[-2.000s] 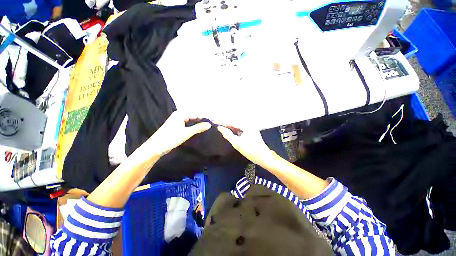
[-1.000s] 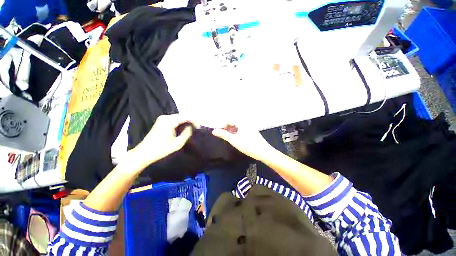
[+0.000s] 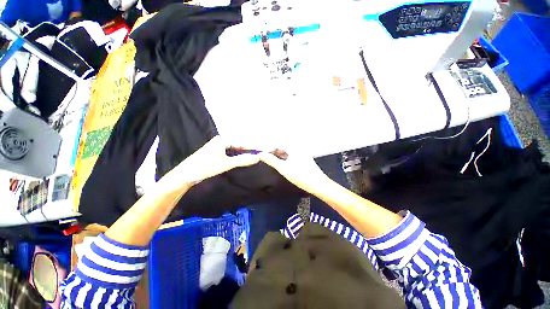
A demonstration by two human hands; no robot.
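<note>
A large black garment (image 3: 181, 108) lies over the left of the white machine table and hangs over its front edge. My left hand (image 3: 220, 162) and my right hand (image 3: 294, 169) meet at the front edge of the table, fingertips almost touching. Both pinch the garment's edge, where a thin dark reddish-brown strip (image 3: 241, 151) shows along the fingers. The rest of the held edge is hidden under the hands. The presser foot and needle area (image 3: 278, 51) of the white sewing machine stands away from the hands, with no fabric under it.
The machine's dark display panel (image 3: 426, 18) is at upper right. Black strips (image 3: 379, 93) and brown tabs (image 3: 362, 90) lie on the table. A blue crate (image 3: 187, 259) stands below the left forearm. A black fabric heap (image 3: 446, 199) lies at right. A yellow printed sheet (image 3: 111, 99) is at left.
My left hand has turned from a curled pinch to straighter fingers and moved right, towards my right hand. The right hand stays nearly in place. The view has shifted slightly.
</note>
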